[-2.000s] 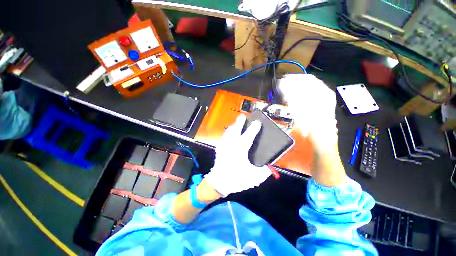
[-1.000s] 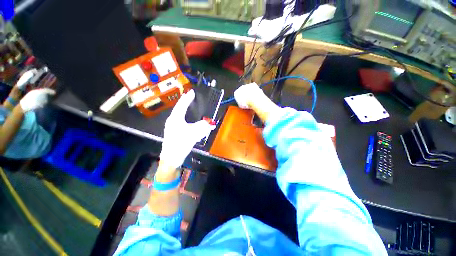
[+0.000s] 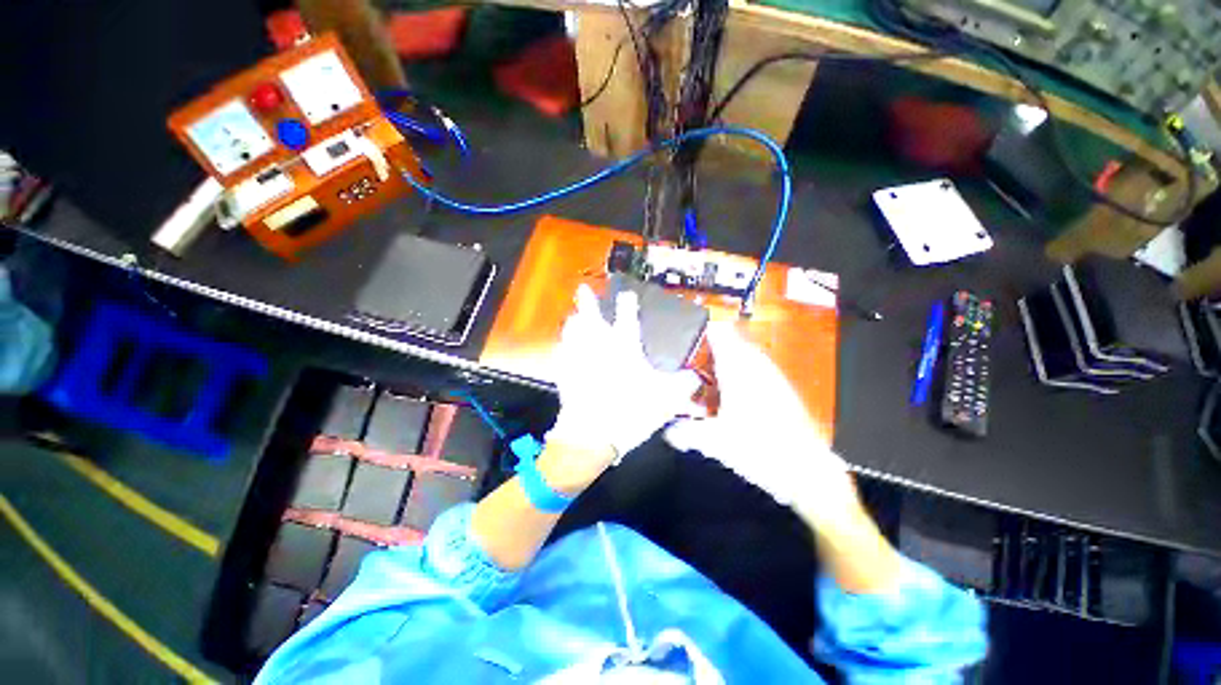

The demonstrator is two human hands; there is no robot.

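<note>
A black set-top box (image 3: 666, 321) is held over the orange test fixture (image 3: 536, 288), tilted, its near corner partly hidden by the gloves. My left hand (image 3: 605, 381), in a white glove, has its fingers spread over the box's left side. My right hand (image 3: 761, 415), also gloved, has its fingertips at the box's right edge, by a small dark red thing (image 3: 706, 381) that I cannot make out. The connector block (image 3: 699, 270) is just behind the box. A blue cable (image 3: 781, 201) loops down to the block's right end.
Stacked boxes (image 3: 423, 286) lie left of the fixture, before the open orange tester (image 3: 288, 147). A marker pen (image 3: 927, 353), remote control (image 3: 967, 361), white plate (image 3: 933, 222) and upright boxes (image 3: 1091, 328) are at right. A parts tray (image 3: 351, 484) is at lower left.
My left hand has moved from the left side back over the fixture and is on a box. My right hand has drawn back from the connectors towards me. A stack lies at left. The view has shifted.
</note>
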